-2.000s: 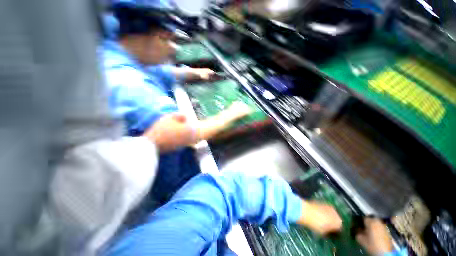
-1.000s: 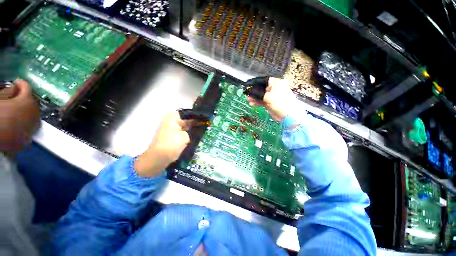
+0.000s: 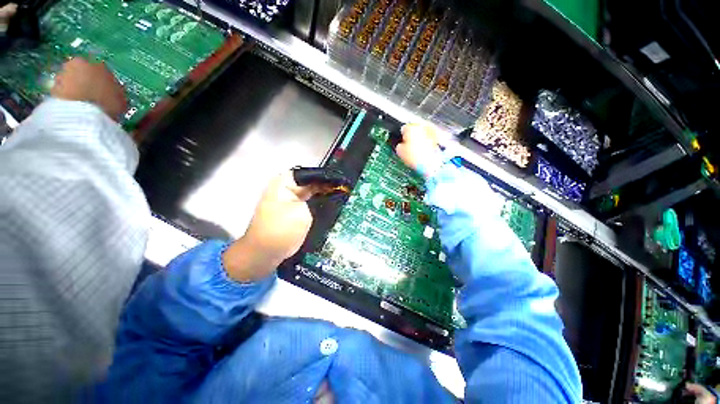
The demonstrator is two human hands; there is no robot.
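Note:
A green circuit board [image 3: 371,229] lies in a black pallet [image 3: 328,286] in front of me. A few orange-brown components [image 3: 406,207] stand on its left-middle part. My left hand [image 3: 280,213], with black finger cots, is over the pallet's left edge and pinches a small bunch of orange-brown components [image 3: 339,188]. My right hand [image 3: 418,146] is at the board's far left corner, fingertips down close to the surface. Its fingertips are partly hidden, so I cannot tell whether it holds a part.
Ridged clear component trays [image 3: 410,59] stand behind the board. Bins of cream parts [image 3: 503,122] and silver-grey parts [image 3: 564,130] are beside them. A bare metal plate [image 3: 253,142] lies left. A person's grey sleeve [image 3: 71,197] and hand reach over another board [image 3: 158,47].
The view has swung from the people at left to my own board. My right hand has moved to the board's far left corner. The neighbour's arm has come further in at left.

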